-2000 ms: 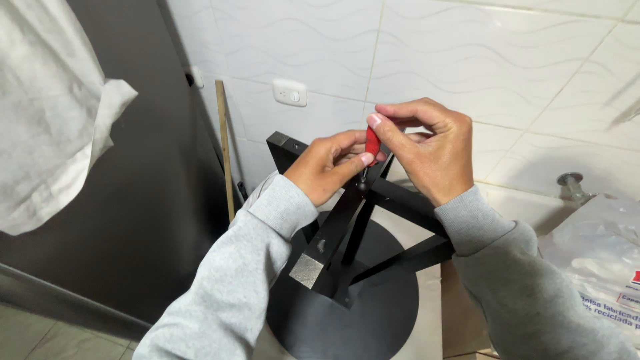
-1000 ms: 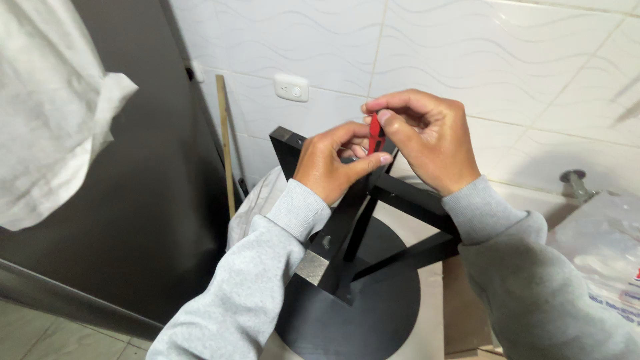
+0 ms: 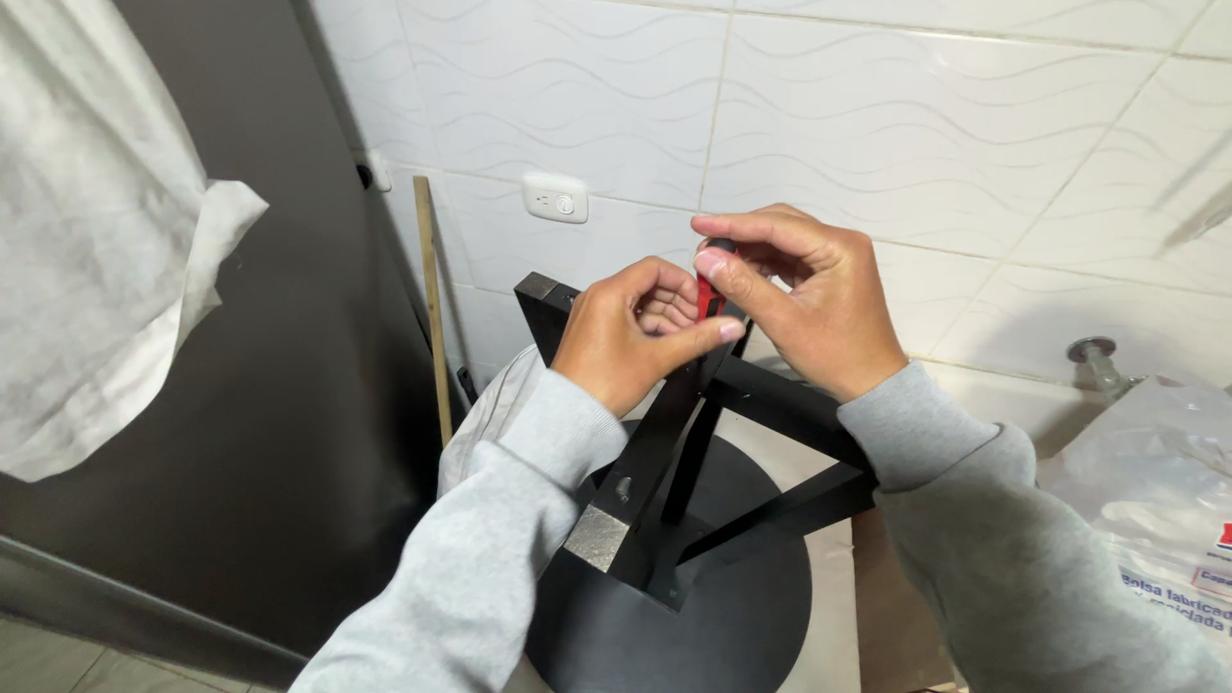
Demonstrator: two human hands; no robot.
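Note:
A red and black screwdriver handle [image 3: 710,289] stands roughly upright above the frame of a black stool [image 3: 664,433], which rests upside down on its round black seat [image 3: 741,616]. My right hand [image 3: 804,294] pinches the top of the handle between thumb and fingers. Around the lower part of the handle curls my left hand [image 3: 640,332], its thumb reaching across in front. The screwdriver's tip is hidden behind the left thumb, so its contact with the frame cannot be seen. One leg end toward me shows a bare metallic-looking square face.
A dark appliance panel [image 3: 289,289] fills the left side, with a whitish cloth [image 3: 87,221] hanging before it. A wooden stick [image 3: 433,308] leans near the tiled wall [image 3: 895,125], below an outlet [image 3: 555,198]. On the right lie a plastic bag [image 3: 1155,481] and a metal pipe fitting [image 3: 1097,358].
My hands have shifted slightly about the red handle, and the fingers of my left hand have loosened from their closer grip.

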